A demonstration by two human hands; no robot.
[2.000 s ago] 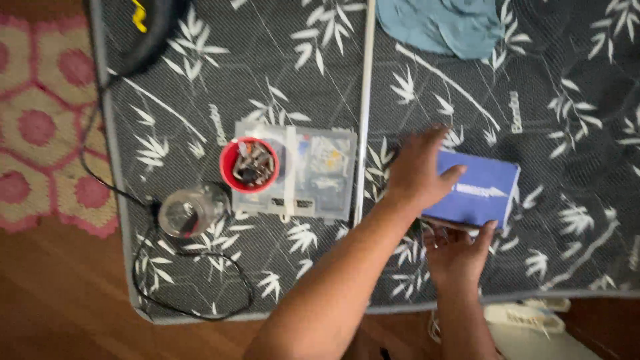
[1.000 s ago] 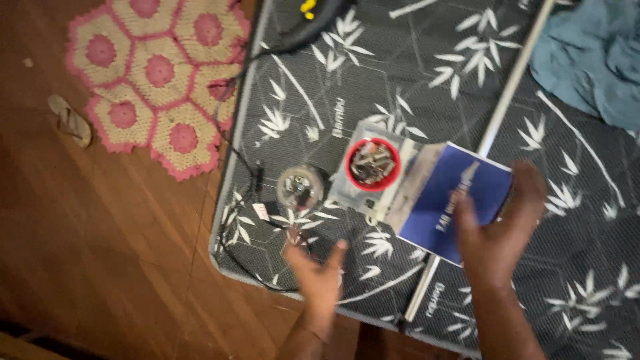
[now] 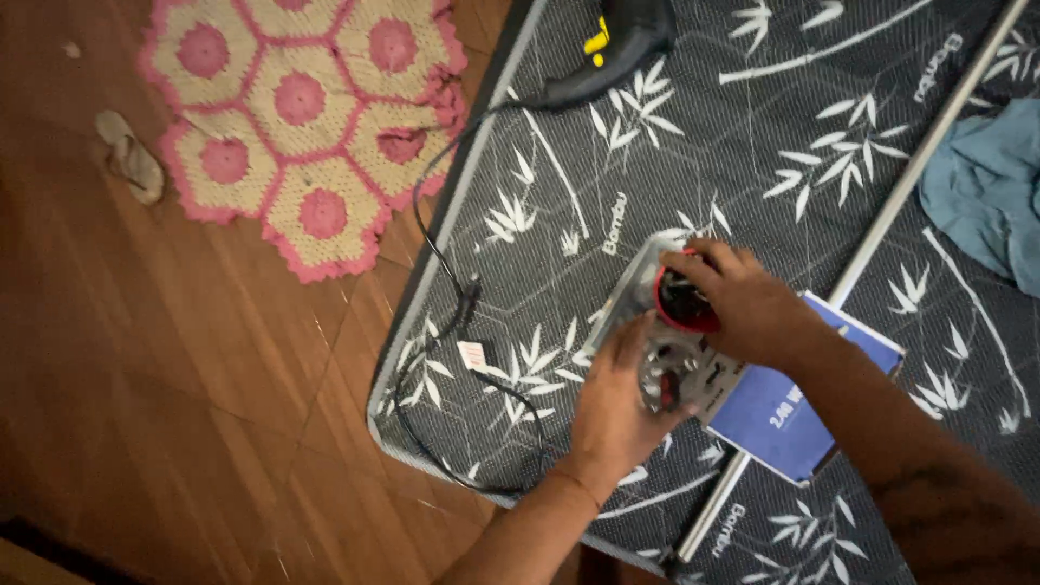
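Observation:
My right hand (image 3: 743,305) grips the rim of a red bowl (image 3: 697,323) of small metal pieces, above a clear plastic organizer case (image 3: 630,284). My left hand (image 3: 621,390) is closed around a round clear container (image 3: 668,375) with small parts inside, just beside the bowl. A blue box (image 3: 776,418) with white lettering lies under my right forearm, next to the case and across a metal tube (image 3: 894,199). My hands hide part of the case.
The patterned mattress (image 3: 699,154) bears a black tool with yellow parts (image 3: 621,49), a black cable (image 3: 418,203) and a blue-grey cloth (image 3: 987,195). A crocheted rug (image 3: 301,97) and a sandal (image 3: 130,158) lie on the wooden floor.
My right hand has left the blue box and taken hold of the red bowl. My left hand now grips the clear container, which has come beside the bowl. The view has shifted.

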